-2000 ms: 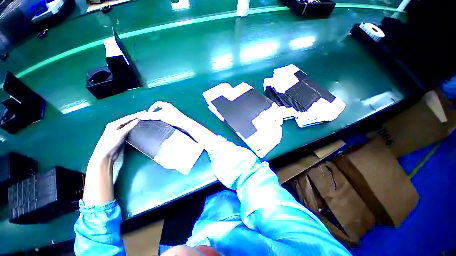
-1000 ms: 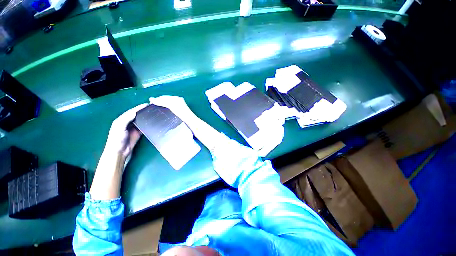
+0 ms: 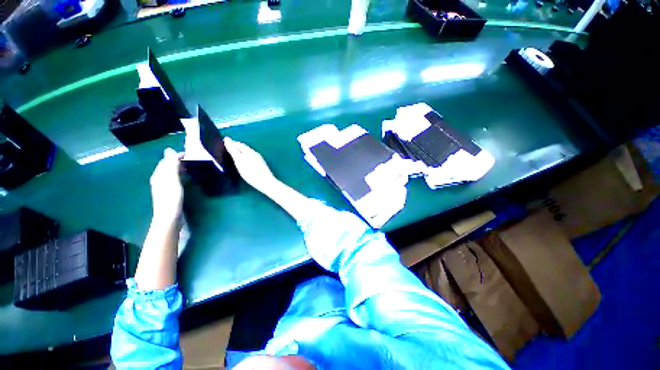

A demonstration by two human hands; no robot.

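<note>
A part-folded carton (image 3: 210,170) stands on the green bench between my hands, its tall flap raised with a white inner face. My left hand (image 3: 168,186) is against its left side. My right hand (image 3: 244,165) is against its right side, fingertips at the flap's edge. Another open black box (image 3: 129,124) with an upright lid stands just behind it. Two overlapping piles of carton blanks lie to the right, one with a dark middle and white flaps (image 3: 352,168), the other fanned (image 3: 443,144).
Finished cartons (image 3: 69,267) stand in a row at left, with another open box (image 3: 22,148) behind. A black tray (image 3: 446,19) and a white roll (image 3: 536,59) are at the far side. Brown cardboard boxes (image 3: 546,267) lie below the bench edge.
The carton was tilted in both hands with its panels facing up. It now stands upright on the bench with its flap raised, and my hands have moved to its two sides.
</note>
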